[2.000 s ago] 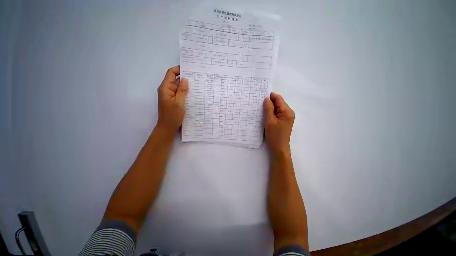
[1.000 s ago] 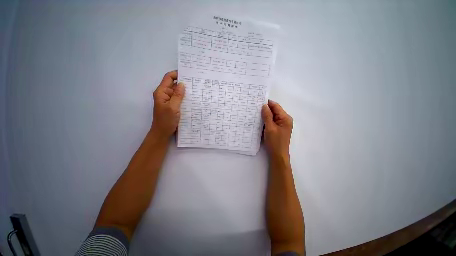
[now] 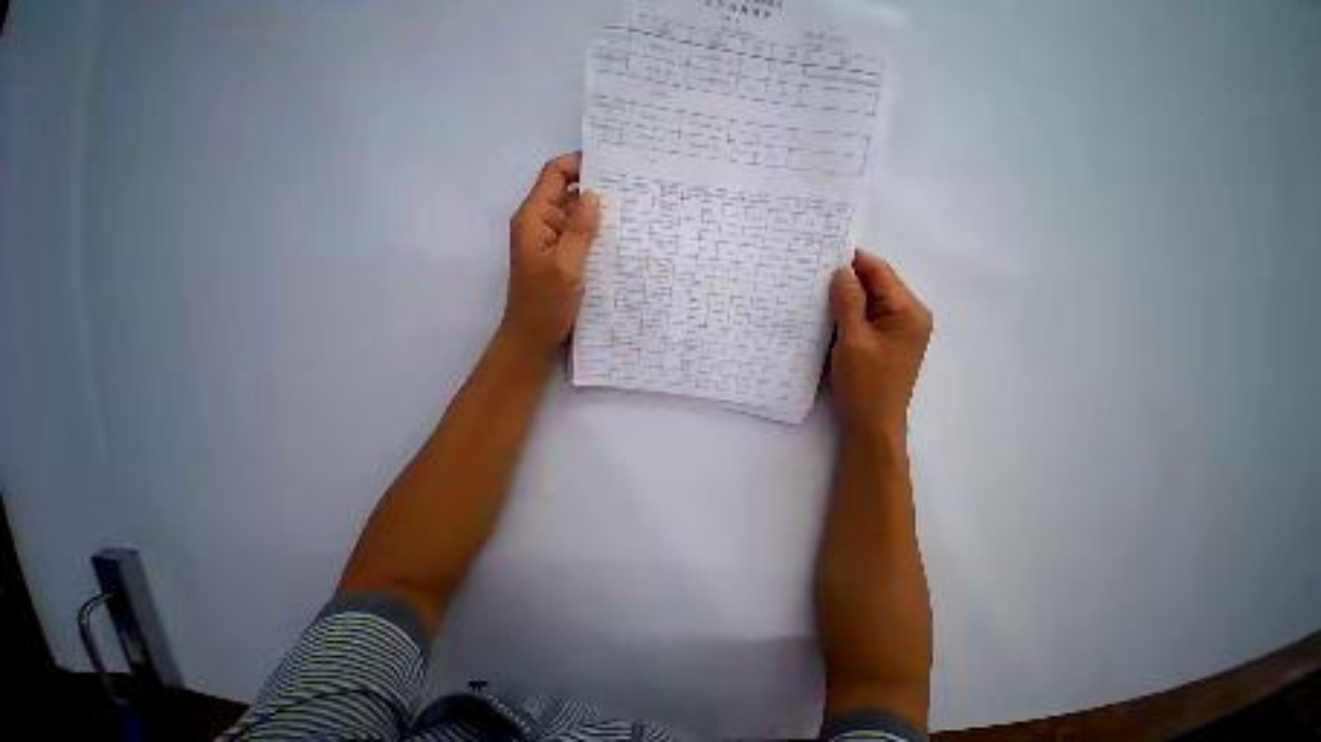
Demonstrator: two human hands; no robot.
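Note:
A stack of white printed order sheets (image 3: 724,218) with tables of small text is held over the white-covered table (image 3: 1101,406). Its top edge reaches the upper rim of the picture. My left hand (image 3: 551,261) grips the left edge, thumb on top and fingers behind. My right hand (image 3: 881,336) grips the lower right edge the same way. Both hands are bare. The fingers behind the sheets are hidden. The text is too small to read.
A dark metal bar (image 3: 138,616) with a curved handle lies at the lower left table edge. The brown table edge (image 3: 1202,689) curves along the lower right. A striped garment shows at the bottom, with dark areas beyond both lower corners.
The sheets and both hands have shifted right and slightly up in the picture, and the sheets tilt a little more. The metal bar also shows further right. Both hands keep their hold.

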